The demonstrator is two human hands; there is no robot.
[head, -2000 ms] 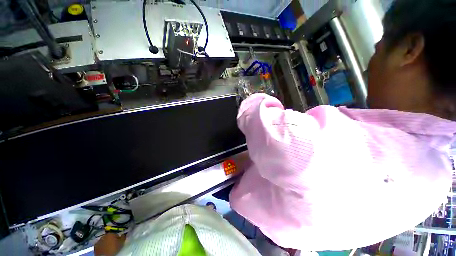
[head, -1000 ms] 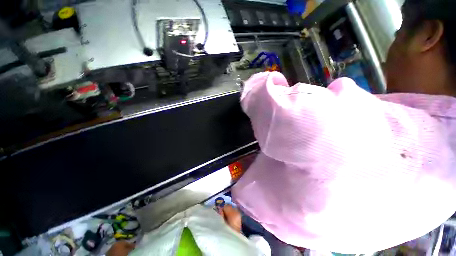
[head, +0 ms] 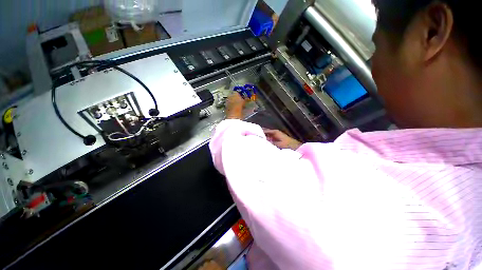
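A small part of one hand, seemingly my right hand [head: 211,265], is cut off by the bottom edge; its fingers and any hold cannot be made out. My left hand is out of the picture. Nearest in front lies the machine's wide black belt [head: 158,211], running diagonally. Beside it is the front rail [head: 219,250] with an orange-red warning sticker [head: 241,232]. Another person's hand [head: 234,107] reaches to the blue tubing [head: 245,92] at the belt's far end. That person's other hand [head: 283,140] is nearer; what it touches is unclear.
The other person's pink sleeve and back [head: 338,205] fill the right side and hide part of the belt and rail. A pale machine plate [head: 58,132] with black cables stands at left. A silver roller [head: 338,42] is at upper right. Several black boxes [head: 224,51] line a back channel.
The view has turned and shifted, so the belt slopes more steeply. The other person's hands now show. My left hand and the ledge tools have left the picture; the seemingly right hand is now mostly cut off.
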